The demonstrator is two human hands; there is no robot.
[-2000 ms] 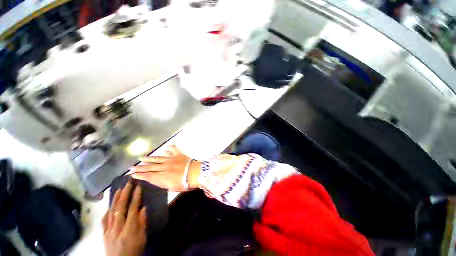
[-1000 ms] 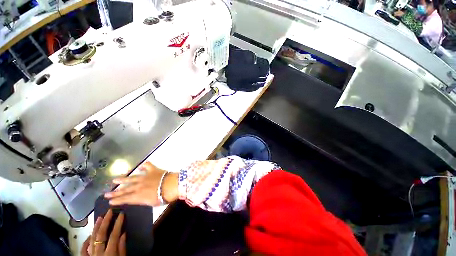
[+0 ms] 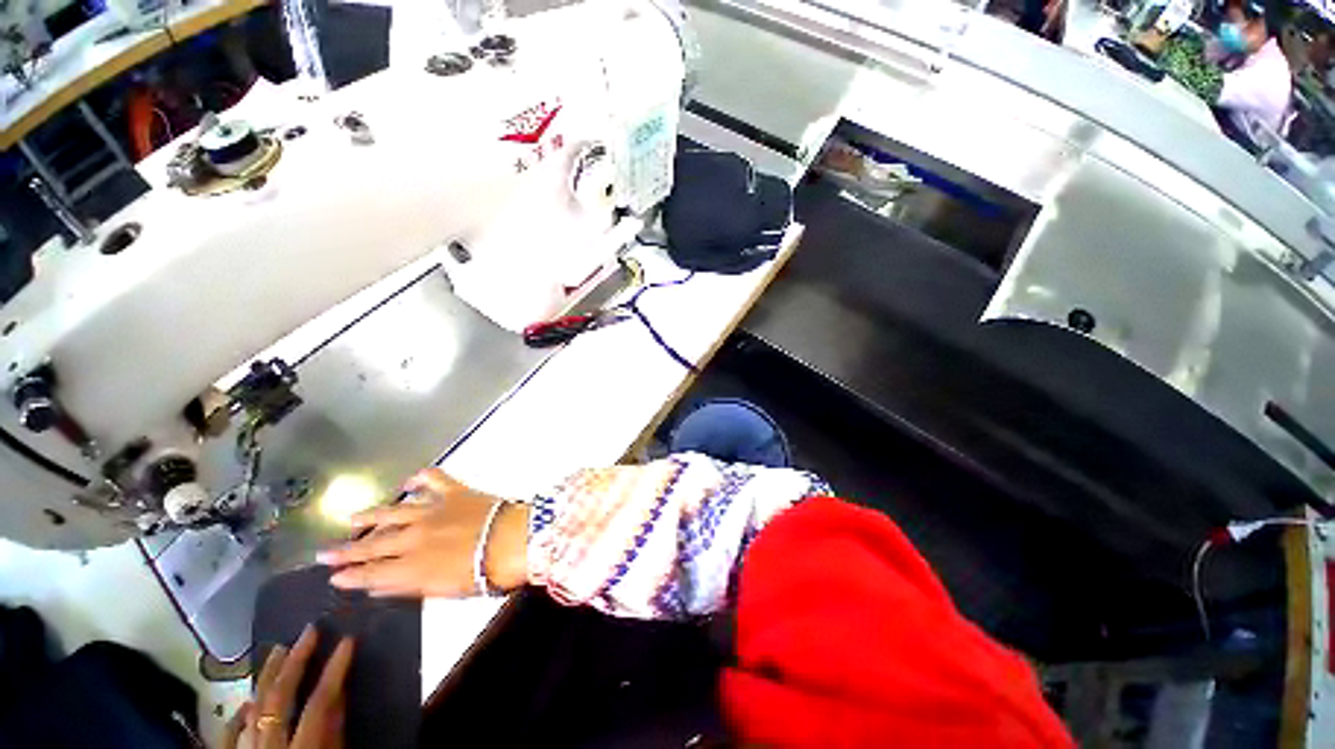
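A flat black panel with a rounded corner lies on the white table edge in front of the sewing machine's steel bed plate. My left hand rests on it with fingers apart, cut off by the bottom edge. My right hand lies palm down across the panel's far edge and the table, fingers slightly apart. The presser foot and needle area is left of my right hand, beside a bright light spot. The panel's near end is out of the picture.
The white sewing machine fills the upper left. A red-and-black tool with black cord and a black piece lie near its right end. Black pieces are at lower left. A blue bin is below the table. A masked person sits far right.
The view has shifted and steadied since the earliest frame. Since one second ago, the panel and my left hand have moved slightly left, while my right hand has stayed nearly in place.
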